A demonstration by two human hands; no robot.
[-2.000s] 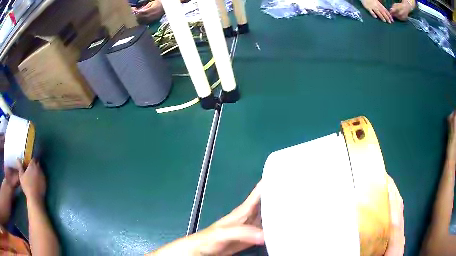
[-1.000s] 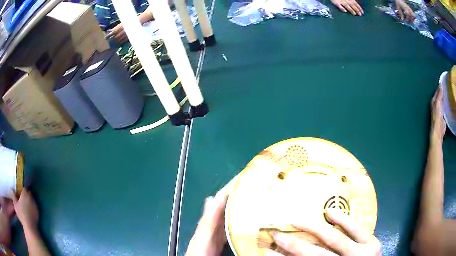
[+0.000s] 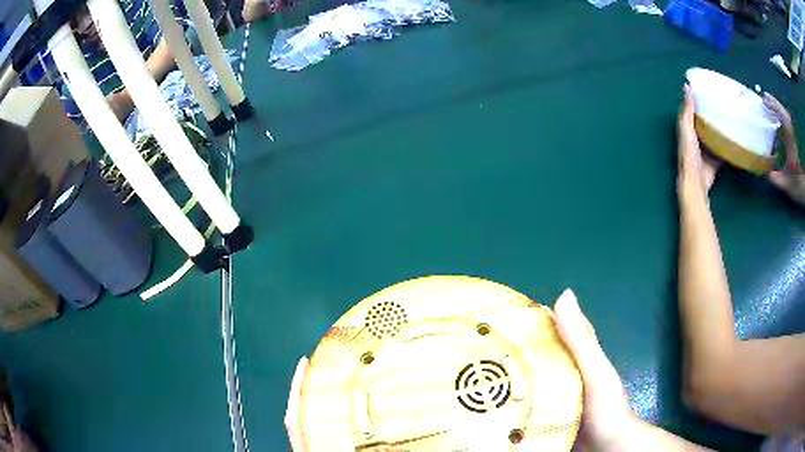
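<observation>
The diffuser unit (image 3: 424,388) is held low in front of me, its round wood-grain underside facing the camera. The underside shows a slotted round vent grille (image 3: 483,386), a cluster of small holes (image 3: 387,320) and dark screw holes. Its lower edge is cut off by the picture. My right hand (image 3: 596,380) grips its right rim, thumb up along the edge. My left hand (image 3: 297,402) shows only as fingers at the left rim. The white body is hidden behind the base.
At the right, a co-worker's hands hold a similar white and wood-grain unit (image 3: 733,119). Cream padded tubes (image 3: 168,141) with black ends stand at the left, beside grey cylinders (image 3: 101,229) and a cardboard box (image 3: 26,265). Plastic bags (image 3: 353,31) and a blue bin (image 3: 700,22) lie at the back.
The unit has turned from side-on to underside facing me. My right hand has moved from across the underside to the right rim. The view has swung right, showing more of the co-worker's unit.
</observation>
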